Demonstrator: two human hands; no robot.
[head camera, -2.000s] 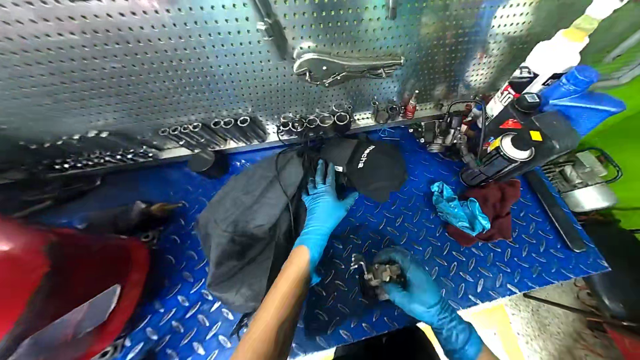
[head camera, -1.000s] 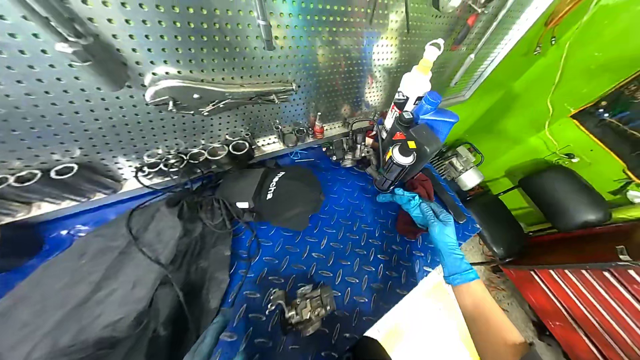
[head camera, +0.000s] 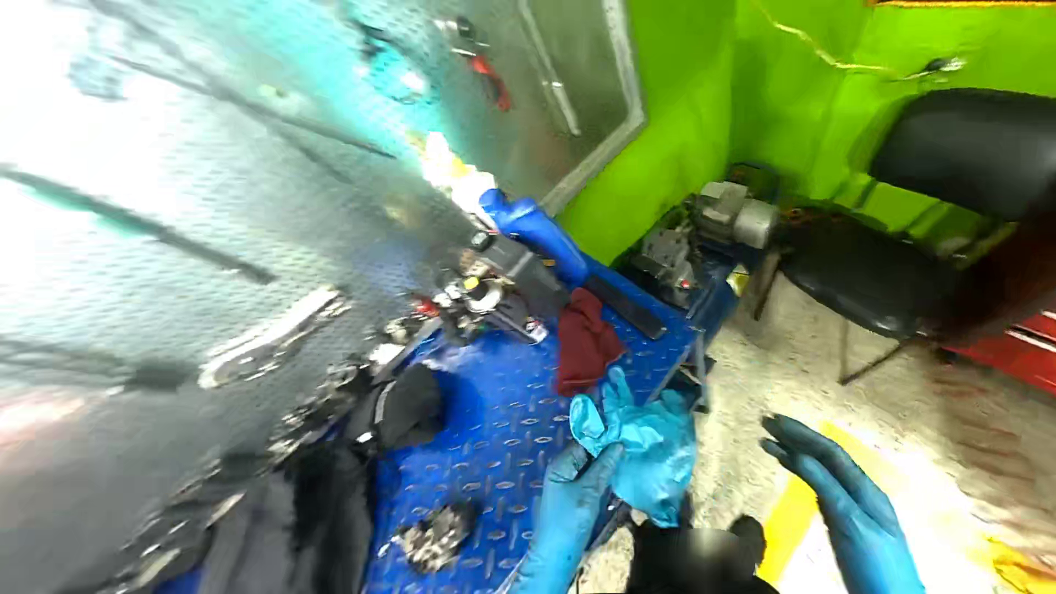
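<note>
My left hand (head camera: 569, 503), in a blue glove, pinches a loose, crumpled blue glove (head camera: 652, 450) at the table's right edge. My right hand (head camera: 850, 495), gloved too and darkly soiled at the fingers, is held apart over the floor with nothing in it. Beyond the loose glove a dark red cloth (head camera: 584, 342) lies on the blue diamond-plate tabletop (head camera: 495, 429). To the left of my left hand rests a small metal mechanical part (head camera: 437, 536), blurred. A black cap (head camera: 410, 404) lies farther left.
Bottles, among them a blue one (head camera: 540, 235), stand at the table's back corner near a flat black bar (head camera: 624, 307). A perforated metal panel (head camera: 272, 206) rises behind. Dark fabric (head camera: 305, 520) covers the left side. A black chair (head camera: 858, 268) stands on the floor at right.
The view has swung right. The loose blue glove, on the red cloth two seconds ago, is now in my left hand, off the cloth. My right hand has left the cloth area.
</note>
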